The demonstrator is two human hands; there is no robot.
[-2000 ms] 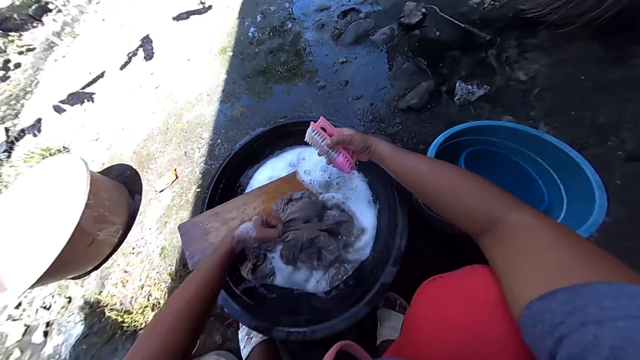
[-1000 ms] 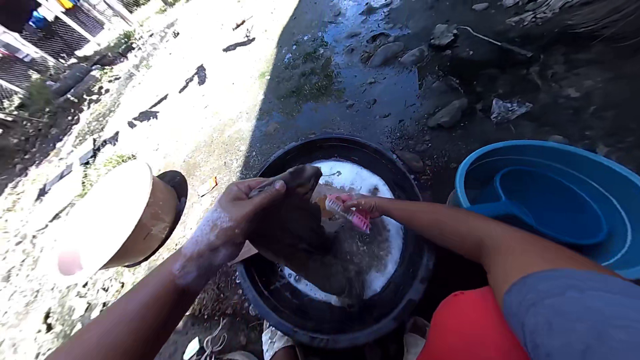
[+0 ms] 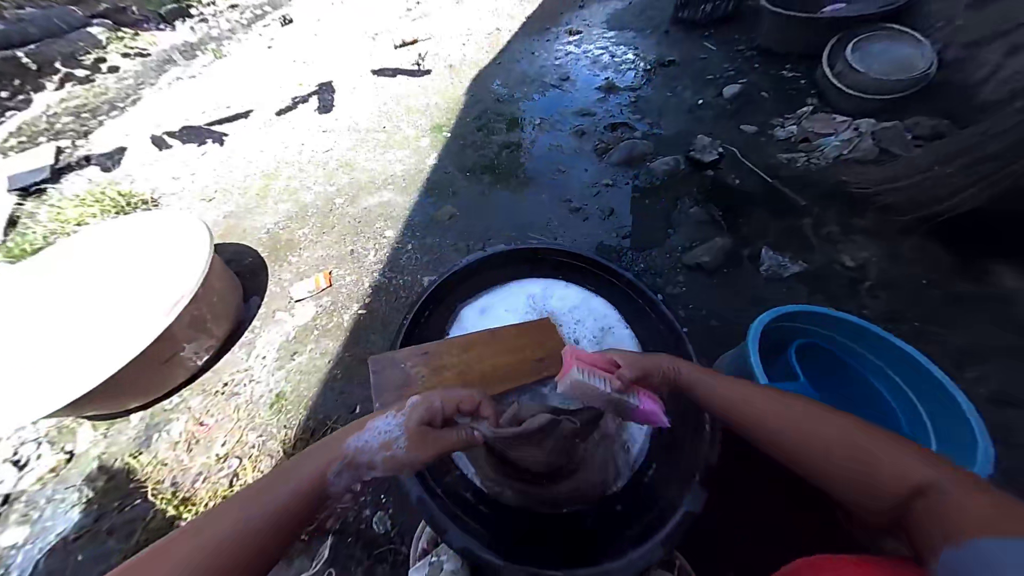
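My left hand [image 3: 444,428], with suds on its wrist, pinches the edge of a dark wet cloth [image 3: 552,448] over a round black basin [image 3: 680,480]. My right hand [image 3: 644,372] grips a pink scrub brush [image 3: 612,388] with pale bristles, close above the cloth's right side. A wooden board [image 3: 472,360] lies across the basin's left part, one end past the rim. White suds [image 3: 544,300] float on the water behind the board. The lower part of the cloth hangs into the basin.
A blue tub [image 3: 872,384] stands at the right. A large pale basin [image 3: 176,328] is on the sunlit ground at the left, near a small wrapper [image 3: 310,286]. Stones [image 3: 630,152] and wet ground lie beyond; dark containers [image 3: 880,64] are at the upper right.
My left hand has lowered the cloth, which was lifted across the basin a second ago, and the wooden board shows again. The brush has stayed in my right hand.
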